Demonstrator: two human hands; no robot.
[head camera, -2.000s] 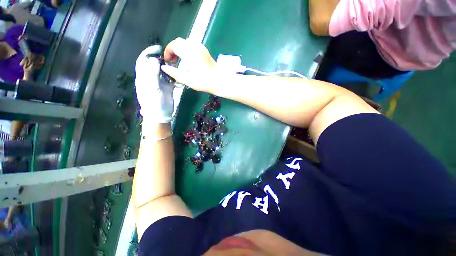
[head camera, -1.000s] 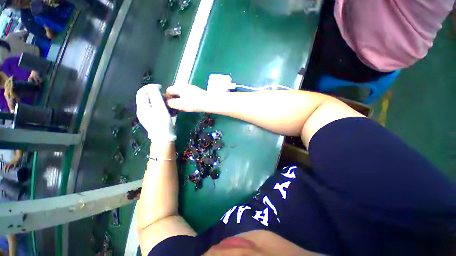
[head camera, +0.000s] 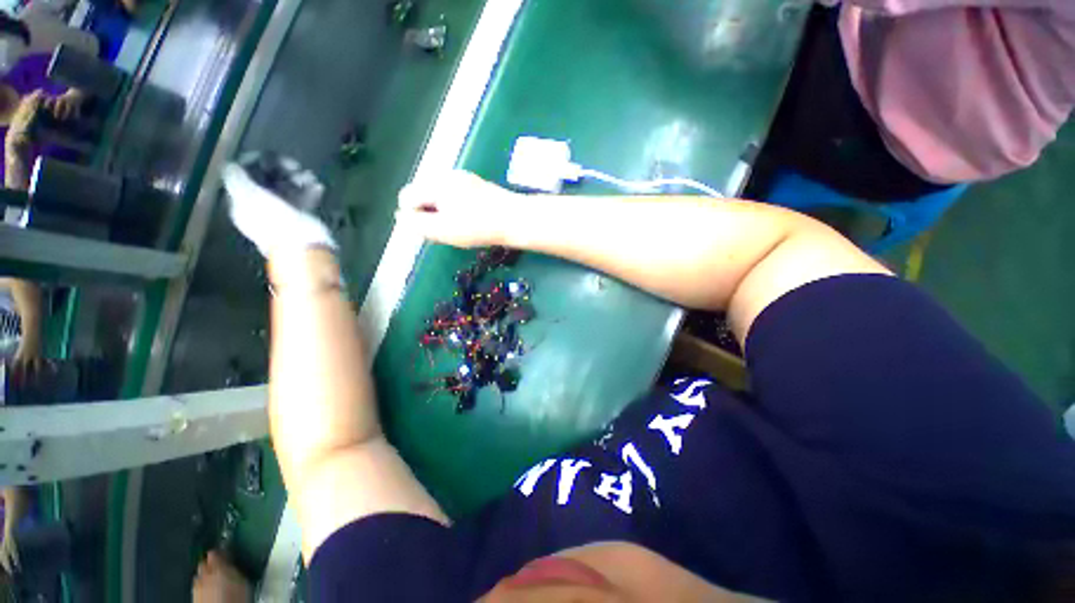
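My left hand (head camera: 281, 210), in a white glove, is over the dark conveyor belt, holding a small dark and silvery unit (head camera: 287, 179). The image is blurred there. My right hand (head camera: 454, 210) is bare, beside the white rail, its fingers curled together. Whether it holds something small cannot be made out. A heap of dark wired components (head camera: 477, 330) with red and black wires lies on the green bench, on the body side of my right hand.
A white adapter (head camera: 540, 164) with a white cable lies beyond my right forearm. The belt (head camera: 389, 106) carries spaced-out units. A pale metal bar (head camera: 142, 430) crosses at left. A person in pink (head camera: 967, 94) sits at upper right. Another person's hand (head camera: 219, 580) shows at lower left.
My hands were together near the rail and are now apart. My gloved left hand has moved left over the belt with the unit. My right hand stays near the rail.
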